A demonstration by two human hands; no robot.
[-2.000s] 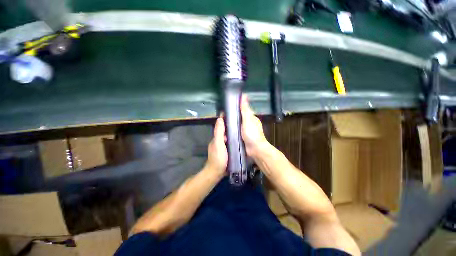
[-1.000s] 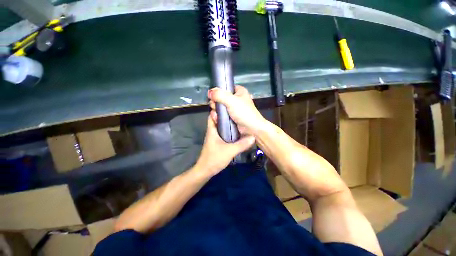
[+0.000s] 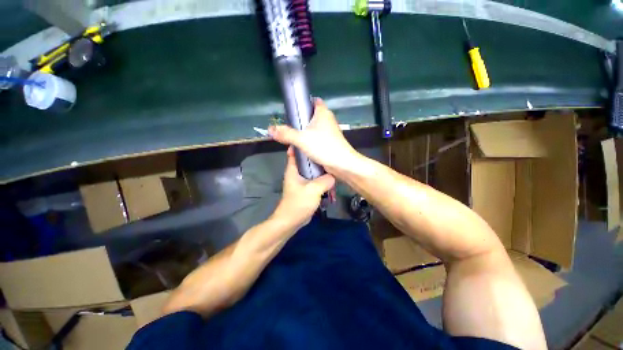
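Observation:
A hair styling brush (image 3: 295, 82) with a grey handle points away from me, tilted slightly left. Its bristled barrel lies over the green bench and its tip is cut off by the top edge. My left hand (image 3: 299, 195) is closed around the bottom end of the handle. My right hand (image 3: 320, 140) is around the handle just above it, thumb out to the left. The fingers hide part of the handle. Something dark and coiled, perhaps the cord (image 3: 359, 206), shows right of the handle's end.
A mallet (image 3: 381, 68) and a yellow screwdriver (image 3: 478, 67) lie on the green bench (image 3: 191, 78) at the right. Yellow-handled pliers (image 3: 68, 49) and a white tub (image 3: 50, 91) are at the left. Open cartons (image 3: 555, 191) stand below the bench edge.
The brush has shifted up and tilted left, so its tip left the picture. My right hand has moved from the handle's side to around it. The bench view has shifted upward.

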